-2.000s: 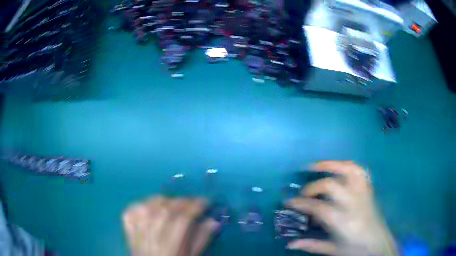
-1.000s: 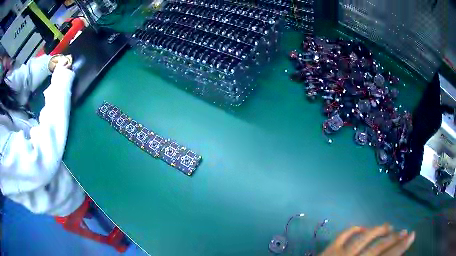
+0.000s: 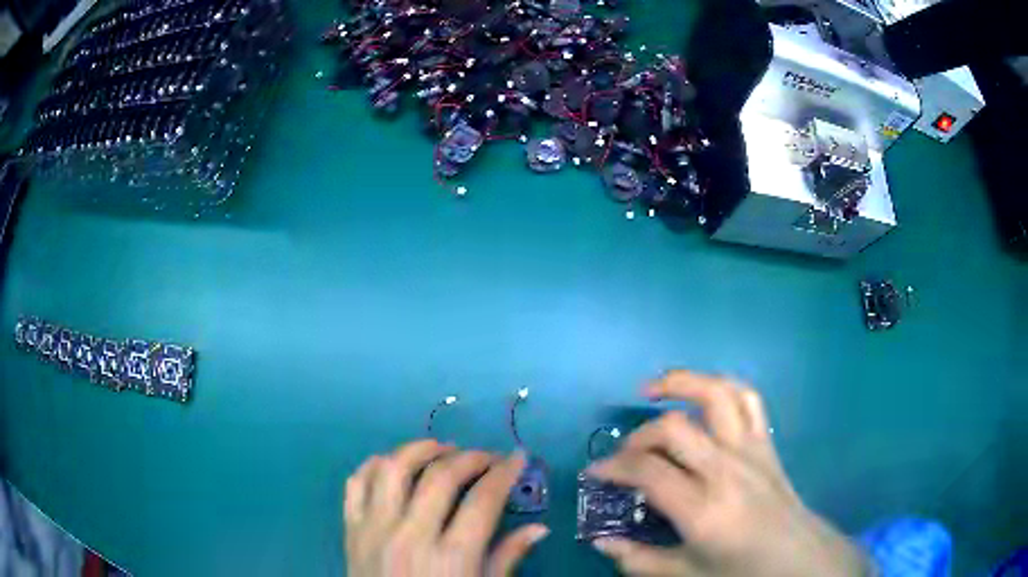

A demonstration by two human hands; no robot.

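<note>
My left hand (image 3: pixel 434 507) is at the bottom centre, thumb and forefinger apart beside a round-centred dark lens holder (image 3: pixel 529 489). The forefinger seems to touch its edge; I cannot tell if it is gripped. The holder's thin lead curls up to a white plug. Another lead (image 3: pixel 434 415) runs under my left hand, its holder hidden. My right hand (image 3: pixel 721 485) is closed on black circuit board (image 3: pixel 606 509) with white markings, its right part hidden by fingers. Another lead (image 3: pixel 595 440) curls up behind the board. A dark shape at my right fingers is unclear.
A holder heap (image 3: pixel 530 85) lies at the back. The white screw feeder (image 3: pixel 778 203) stands back right, a white box with red switch (image 3: pixel 949 101) behind it. A lone camera module (image 3: pixel 879 304) lies right, a board strip (image 3: pixel 107 358) left, stacked clear trays (image 3: pixel 147 113) back left.
The view has swung back right from the seated person and board strip. Both hands now show over the parts. Compared with two seconds ago, my left hand is further right.
</note>
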